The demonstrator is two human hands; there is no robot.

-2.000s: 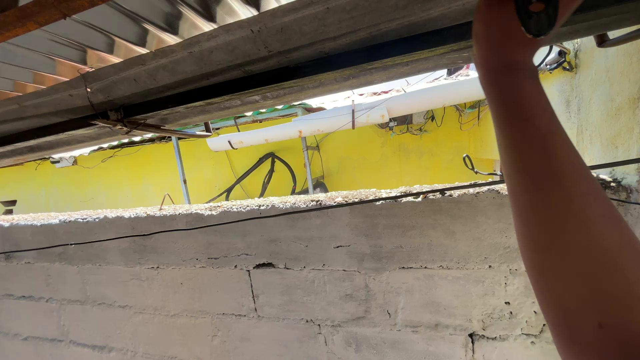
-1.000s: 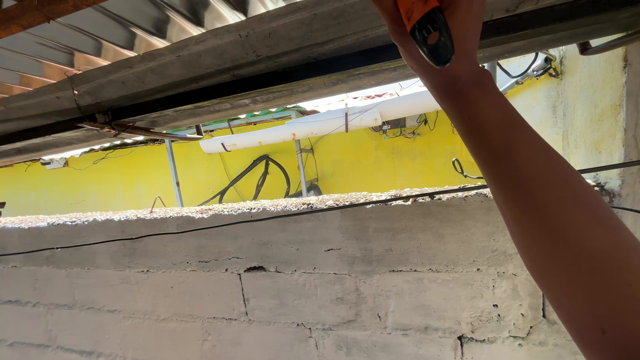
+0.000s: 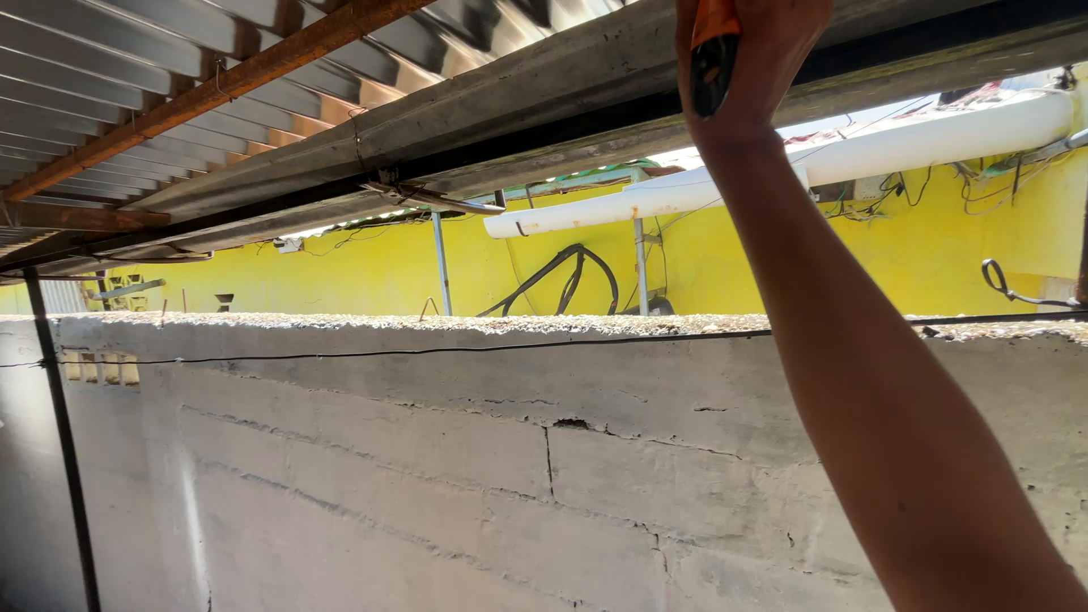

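Observation:
My right hand (image 3: pixel 761 64) is raised at the top of the view, its forearm reaching up from the lower right corner. Its fingers are closed around an orange and black tool handle (image 3: pixel 712 72); the working end of the tool is cut off by the top edge, so its kind cannot be told. Behind the wrist runs a long grey metal gutter or beam (image 3: pixel 527 102) with a dark strip along it, under a corrugated metal roof (image 3: pixel 93 76). Whether the tool touches the beam cannot be told. My left hand is out of view.
A grey block wall (image 3: pixel 382 442) with a rough top crosses the view, a black cable (image 3: pixel 476 348) strung along it. Beyond are a yellow wall (image 3: pixel 365 263), a white pipe (image 3: pixel 612 202) and black hoses (image 3: pixel 544 276). A rusty bar (image 3: pixel 212 89) and a dark post (image 3: pixel 64 442) stand left.
My right hand, still holding the handle, has moved left along the beam since the first frame. The view has turned left, bringing the dark post and rusty bar further into sight.

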